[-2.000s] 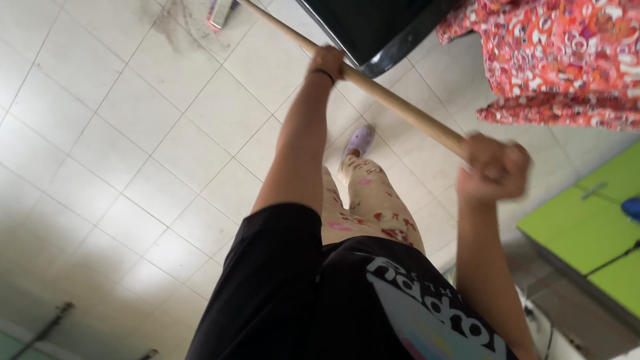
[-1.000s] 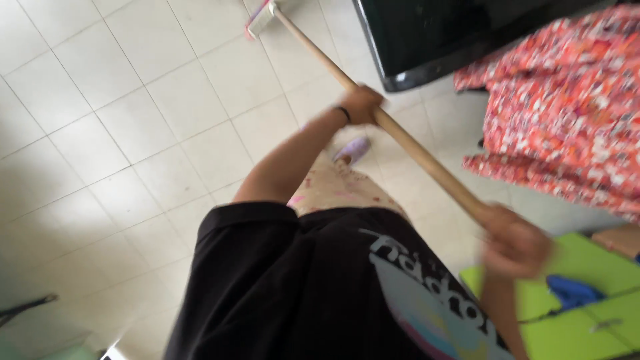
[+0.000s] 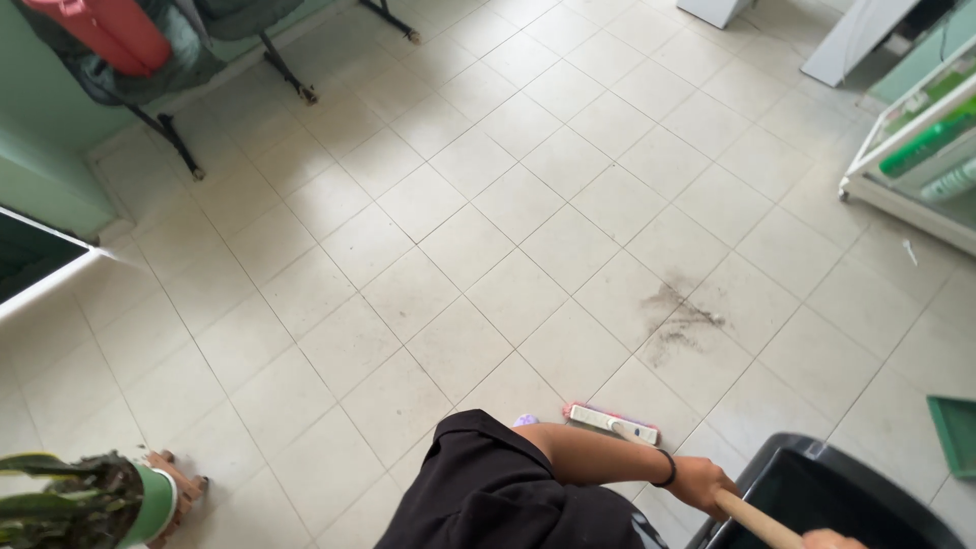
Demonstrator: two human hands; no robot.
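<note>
My left hand (image 3: 698, 484), with a dark band at the wrist, is closed around the wooden handle (image 3: 759, 520) of a push broom. At the bottom edge, partly cut off, my right hand (image 3: 831, 540) is on the handle's upper part. The white broom head (image 3: 614, 423) with pinkish-red bristles rests on the tiled floor, left of my left hand. Beyond it lies a smear of dark dust and dirt (image 3: 682, 316). A large black plastic bin (image 3: 846, 480) stands beside and below the handle. Part of a lilac shoe (image 3: 526, 420) shows by my black sleeve.
Chairs (image 3: 286, 72) on dark metal legs line the green wall, one bearing a red container (image 3: 114, 34). A potted plant (image 3: 145, 496) stands lower left. At right are a white-framed display case (image 3: 907, 202), a small white piece of litter (image 3: 910, 252) and a green tray-like object (image 3: 953, 435).
The view has swung left over the floor. The broom head, near the top edge a second ago, now shows low beside the black bin. Both hands have stayed on the handle.
</note>
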